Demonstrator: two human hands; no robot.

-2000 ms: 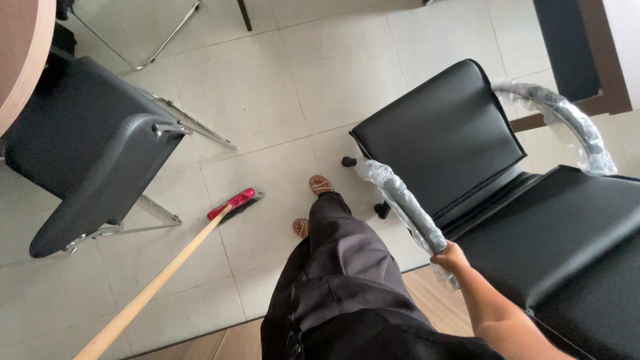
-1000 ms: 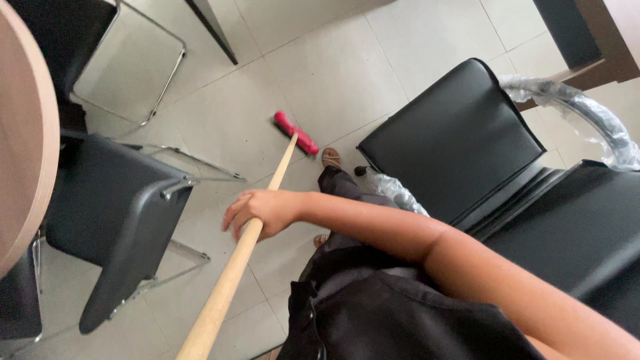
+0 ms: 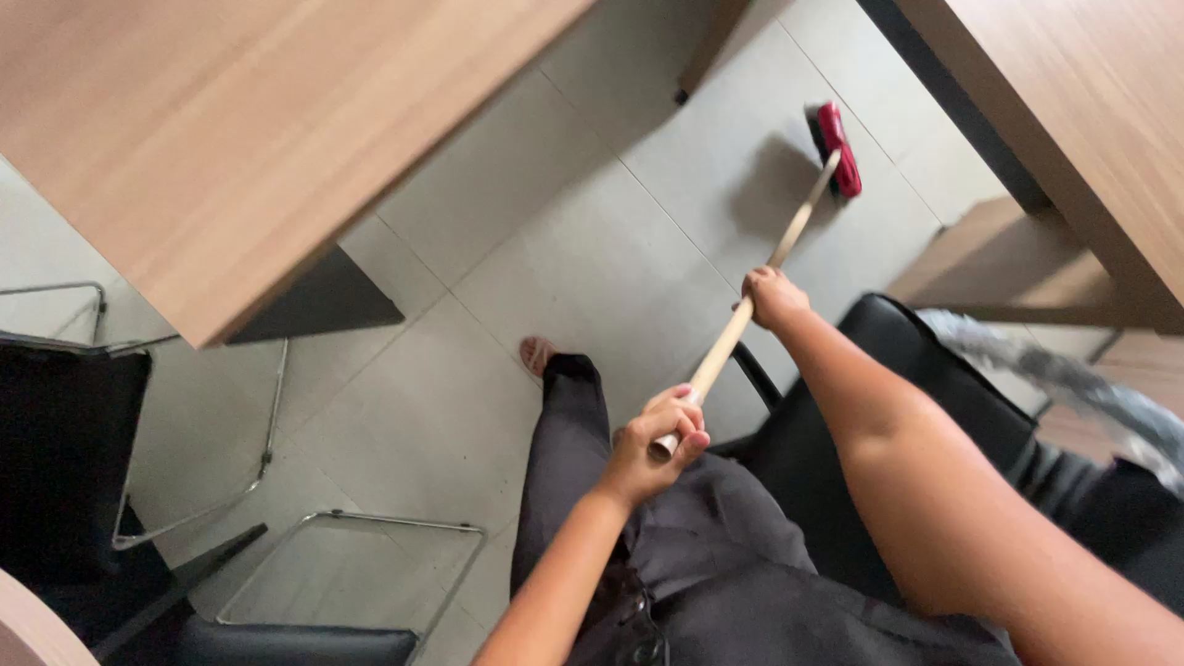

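Note:
A broom with a red head and a pale wooden handle slants from upper right down to the middle of the head view. My left hand is closed around the handle close to its top end. Farther down the shaft, my right hand grips it too. The broom head is tilted over the tiled floor, with a dark shadow to its left; whether its bristles touch the tiles cannot be told.
A wooden tabletop covers the upper left, and another wooden desk stands at upper right. A black chair with a plastic-wrapped armrest is close on the right. Black chairs with metal frames are at lower left.
My right hand, on the chair's armrest two seconds ago, was on the broom handle one second ago and still is. My left hand has come into view. The view has shifted a lot, with desks now showing.

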